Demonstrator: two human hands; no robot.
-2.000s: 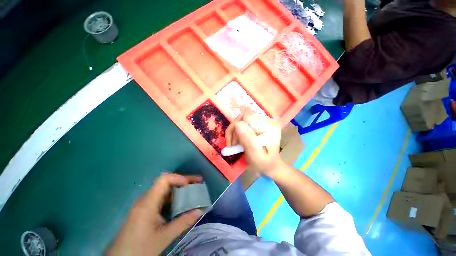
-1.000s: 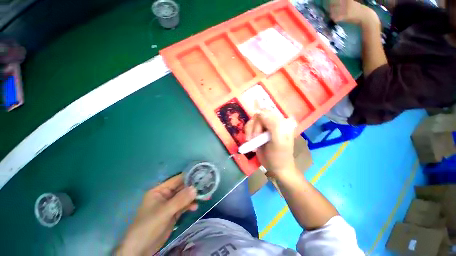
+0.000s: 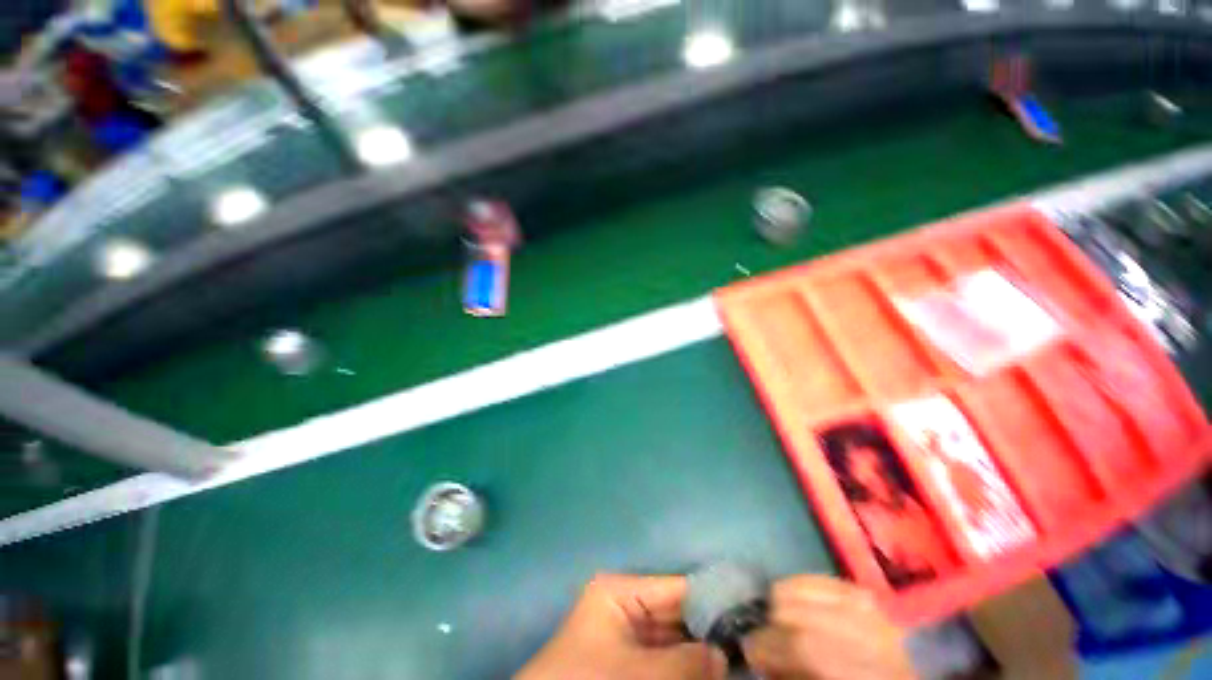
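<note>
A small round grey housing (image 3: 726,600) is held between my two hands at the bottom centre of the head view. My left hand (image 3: 625,631) grips its left side. My right hand (image 3: 824,628) is at its right side, fingers closed against it; the white hand tool cannot be made out. A coral-red parts tray (image 3: 784,432) lies to the right, with small dark parts (image 3: 871,468) in the near corner pocket and small white parts (image 3: 960,478) beside them. The picture is blurred.
Another housing (image 3: 448,515) stands on the green bench (image 3: 598,465) to the left. More housings (image 3: 782,213) (image 3: 290,351) and blue-and-red objects (image 3: 487,272) (image 3: 1030,106) are on the green belt (image 3: 638,253) behind the white edge strip (image 3: 532,372). A grey post (image 3: 106,419) stands at left.
The view has swung left and up. My right hand has left the tray's dark-parts pocket and come to the housing in my left hand. The housing's open face is turned away.
</note>
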